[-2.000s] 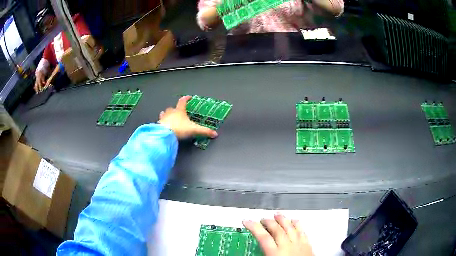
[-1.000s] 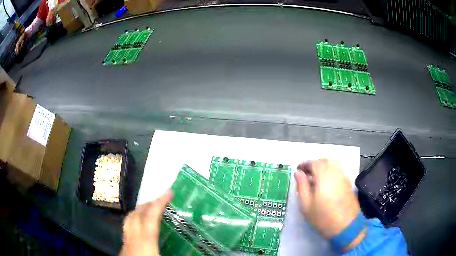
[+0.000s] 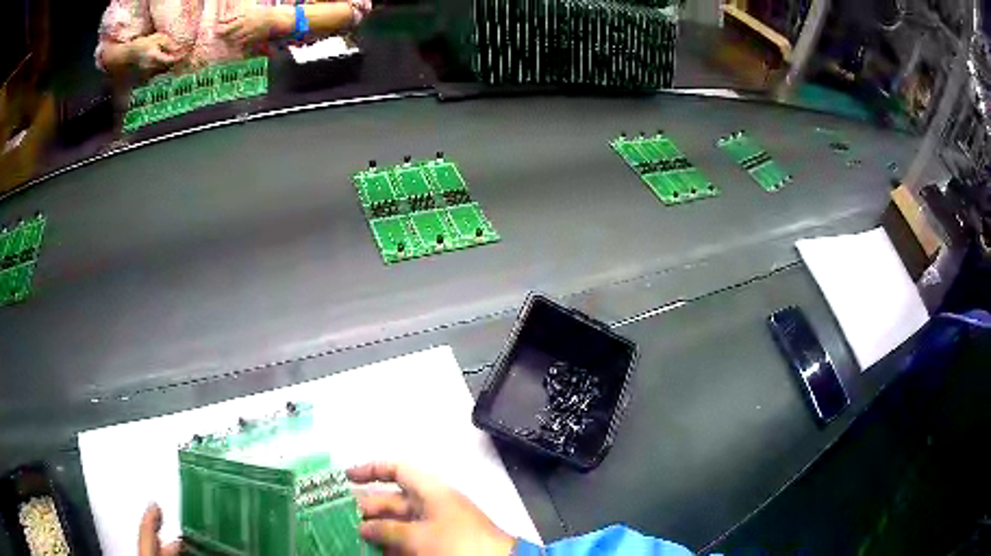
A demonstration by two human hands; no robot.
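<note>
A green circuit board panel (image 3: 234, 505) is held up at a tilt over the white sheet (image 3: 424, 396) at the lower left. Behind it shows the top edge of a second green panel (image 3: 266, 424) with black round components on it. My left hand (image 3: 155, 534), cut off by the bottom edge, is at the left side of the front panel. My right hand (image 3: 418, 510) has its fingers on the panel's right side. How the two panels touch is hidden. A black bin (image 3: 505, 396) with small dark components stands right of the sheet.
A dark belt (image 3: 543, 234) carries several spaced panels, one near the middle (image 3: 424, 206). A spacer bin (image 3: 44, 527) is cut off at lower left. A black phone-like object (image 3: 810, 364) and white papers (image 3: 864, 293) lie right. A person and a ribbed rack (image 3: 576, 43) are across the belt.
The view has swung to the right. The front panel has moved from lying slantwise over the other board to a raised, tilted pose. My right hand has come onto its right side.
</note>
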